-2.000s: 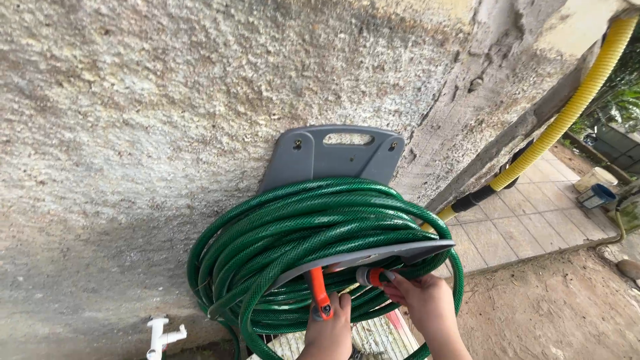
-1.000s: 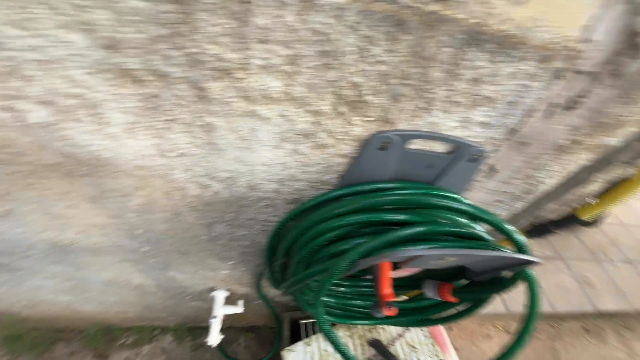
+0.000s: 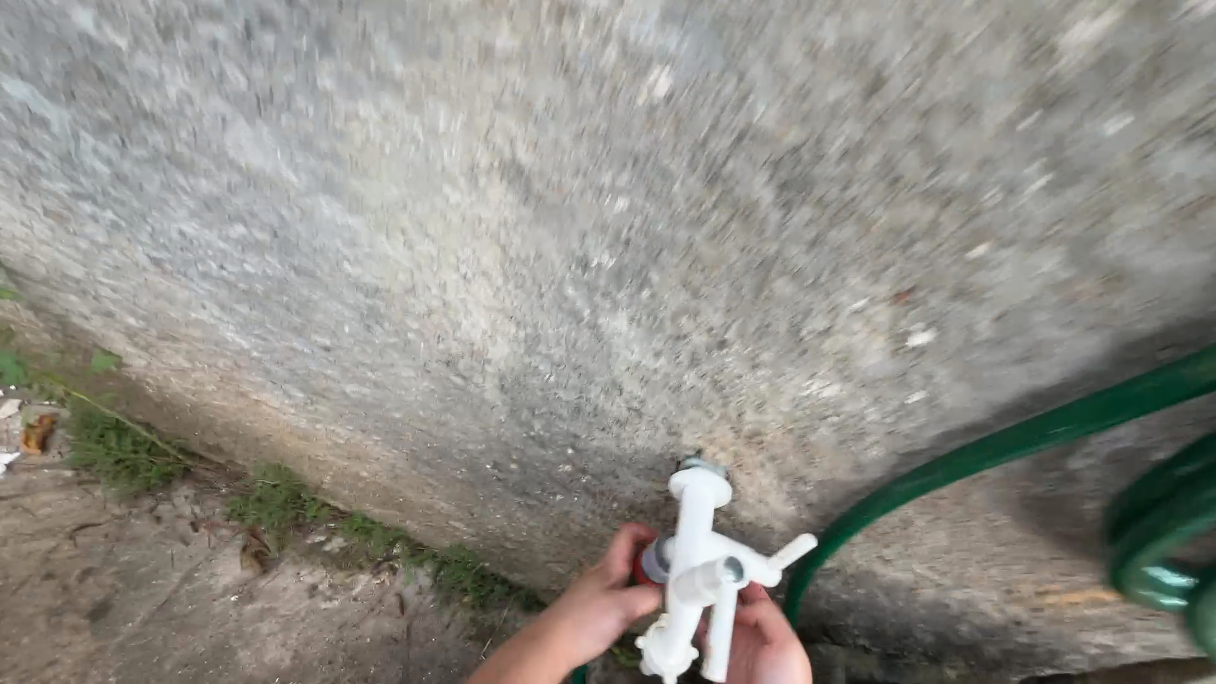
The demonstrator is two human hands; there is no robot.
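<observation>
A white plastic faucet [image 3: 698, 560] with a lever handle and more than one outlet juts from the rough wall at the bottom centre. My left hand [image 3: 608, 598] grips a red and grey hose connector [image 3: 654, 560] at the faucet's left side, thumb and fingers around it. Behind and below the faucet's right side is my right hand [image 3: 760, 641], its fingers partly hidden by the white pipes; whether it holds anything cannot be seen. A green garden hose [image 3: 950, 465] curves down the wall just right of the faucet.
Coils of green hose [image 3: 1159, 532] hang at the right edge. The rough plastered wall [image 3: 570, 237] fills most of the view. Small weeds [image 3: 275, 503] grow along its base, beside bare ground [image 3: 237, 608] at the lower left.
The view has moved left and closer to the faucet. Both hands, earlier at the coiled hose's orange and grey fittings, are now at the faucet, the left one on a connector.
</observation>
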